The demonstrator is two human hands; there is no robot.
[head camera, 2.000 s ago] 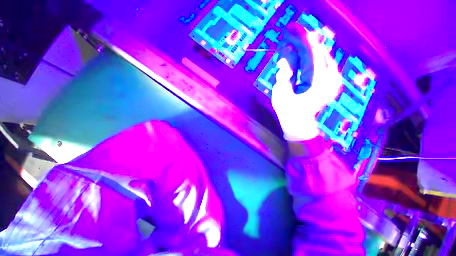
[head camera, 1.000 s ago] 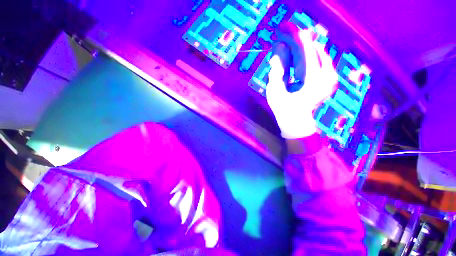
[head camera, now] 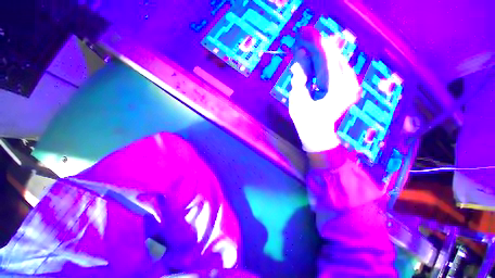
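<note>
My right hand (head camera: 324,89), in a white glove, is closed around a dark rounded tool (head camera: 313,59) over the lit work surface. A thin pale tip points left from the tool, toward a circuit board (head camera: 244,40) glowing cyan with pink spots. My hand covers most of a middle board. Another glowing board (head camera: 373,111) lies to the right of my hand. Whether the tip touches a board cannot be told. My left hand is not in view.
A pink-lit front edge (head camera: 217,106) runs diagonally below the boards. A teal-green surface (head camera: 108,114) lies under it. A thin pale cord (head camera: 439,169) runs off right. Metal rack parts (head camera: 456,252) stand low right. My sleeve (head camera: 353,217) crosses the edge.
The view has shifted slightly. My right hand, still closed on the dark tool, has stayed over nearly the same spot, and the boards have not visibly moved.
</note>
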